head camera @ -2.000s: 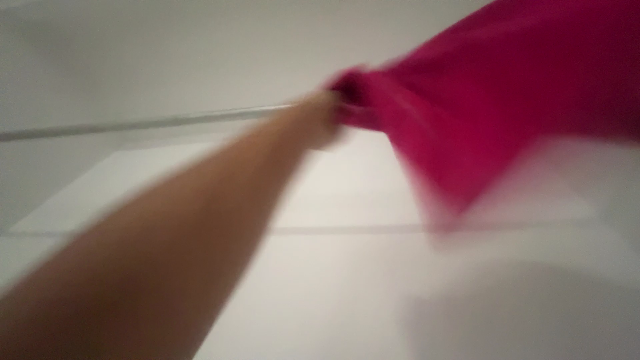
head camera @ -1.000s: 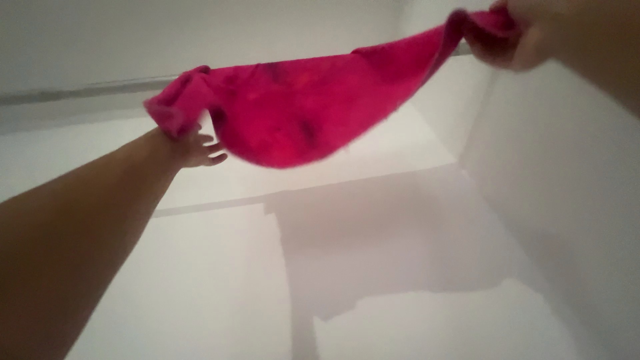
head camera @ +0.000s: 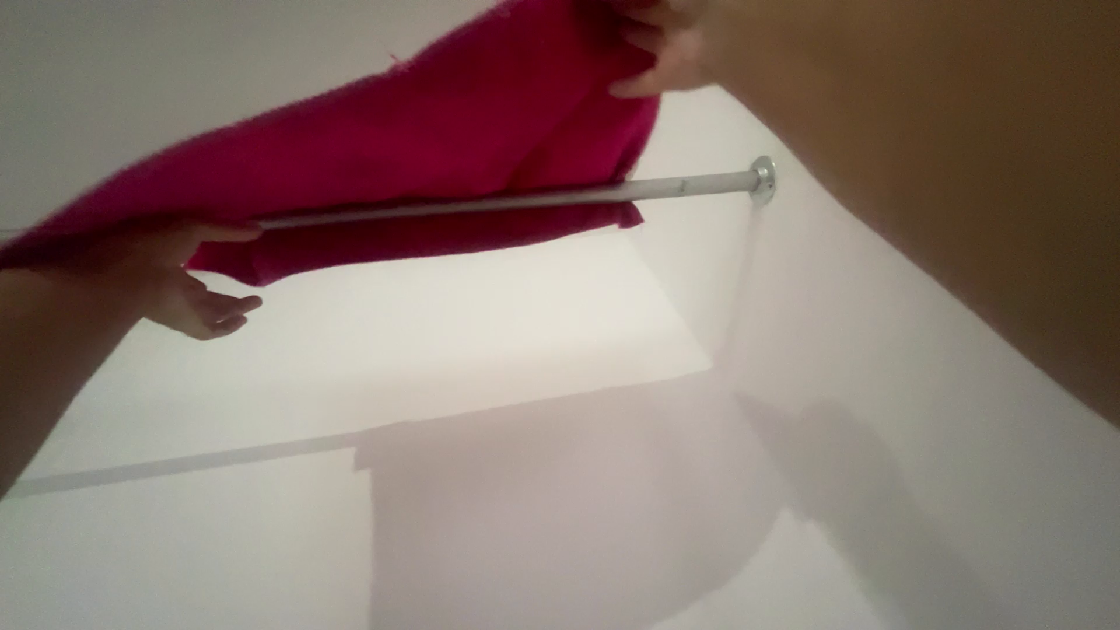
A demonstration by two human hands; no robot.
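Note:
A magenta cloth (head camera: 394, 131) lies over a metal rod (head camera: 682, 186), with a short edge hanging down behind and below the rod and the larger part on the near side, raised toward the upper right. My left hand (head camera: 188, 276) is at the cloth's left end, thumb along the rod and the other fingers spread below; whether it pinches the cloth cannot be told. At the top, my right hand (head camera: 669, 48) is on the cloth's upper right corner, above the rod, its fingertips partly cut off by the frame edge.
A round metal flange (head camera: 763, 180) fixes the rod's right end to the white side wall (head camera: 875, 289). The back wall (head camera: 219, 534) stands behind and below, with a ledge or seam line across it. Shadows of the arms and cloth fall on the walls.
The cloth, stretched between both hands in front of the rod a second ago, now has an edge behind it. Two seconds ago only one arm showed. The view has shifted, showing the rod's right end.

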